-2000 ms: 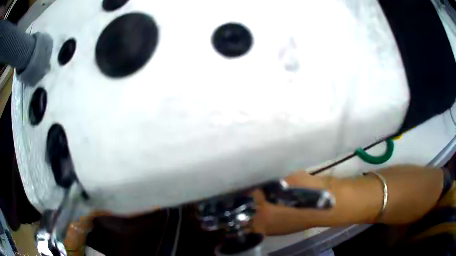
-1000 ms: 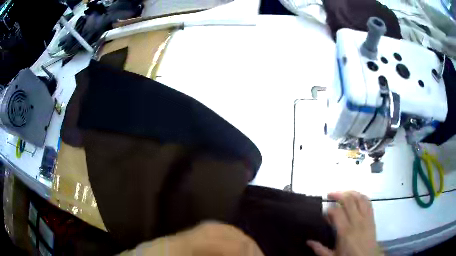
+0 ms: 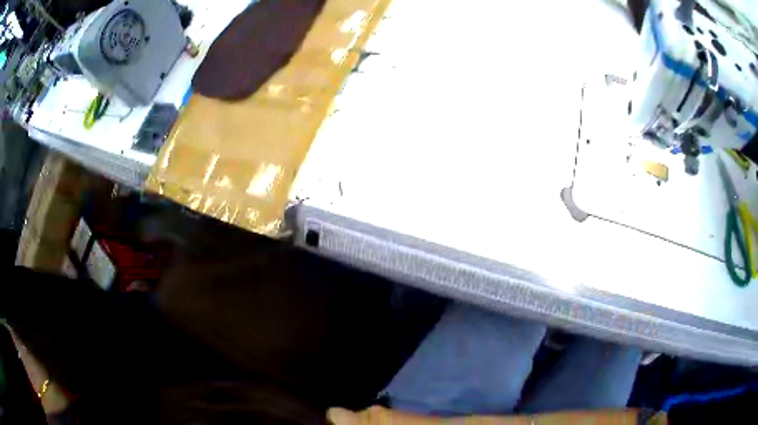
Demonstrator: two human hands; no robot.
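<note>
Dark brown cloth (image 3: pixel 249 324) hangs below the table's front edge at the lower left, over my lap area. A smaller dark brown piece (image 3: pixel 258 50) lies on taped cardboard at the upper left. A strip of skin, apparently my right forearm or hand (image 3: pixel 499 419), runs along the bottom edge, cut off; no fingers can be made out. Another narrow strip of skin, perhaps my left arm or hand (image 3: pixel 31 373), shows at the far lower left, largely hidden by dark cloth. Whether either hand holds the cloth cannot be seen.
The white sewing machine head (image 3: pixel 706 75) stands at the upper right, with green and yellow-handled snips (image 3: pixel 735 245) beside it. Taped cardboard (image 3: pixel 241 141) covers the table's left part. A grey motor-like unit (image 3: pixel 129 46) stands beyond it. A ruler strip (image 3: pixel 465 278) runs along the front edge.
The view has swung left and down. The large dark cloth has left the tabletop and now hangs below its edge. The right hand's fingers, seen on the cloth before, no longer show.
</note>
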